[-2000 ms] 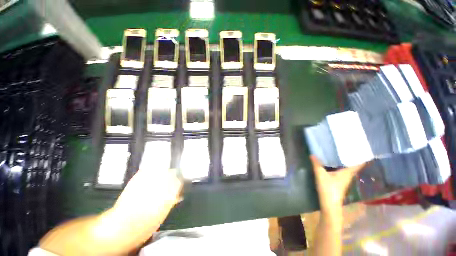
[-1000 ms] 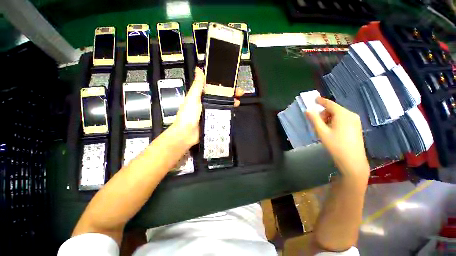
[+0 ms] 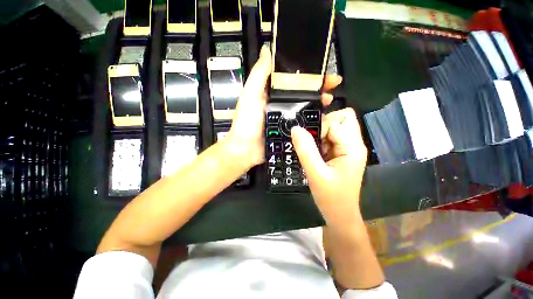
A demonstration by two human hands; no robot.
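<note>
An opened flip phone (image 3: 301,44) with a gold-rimmed dark screen is held up in front of me. My left hand (image 3: 257,111) grips it around its left side, with fingertips showing at its right edge. A black keypad (image 3: 281,157) with white digits and green and red call keys lies on its lower half. My right hand (image 3: 336,157) is at the phone's right side, its thumb on the keypad below the round navigation key. The thumb covers part of the right key column.
The black foam tray (image 3: 153,140) holds several opened phones with silvery-white keypad boards showing. Blue-grey piles (image 3: 424,122) with white tops stand at right, by a red bin edge (image 3: 488,20). Glossy black trays (image 3: 35,128) are stacked at left.
My right hand has moved left from the blue-grey pile to the phone. A black keypad now covers the phone's silvery-white board. The phone appears larger and nearer.
</note>
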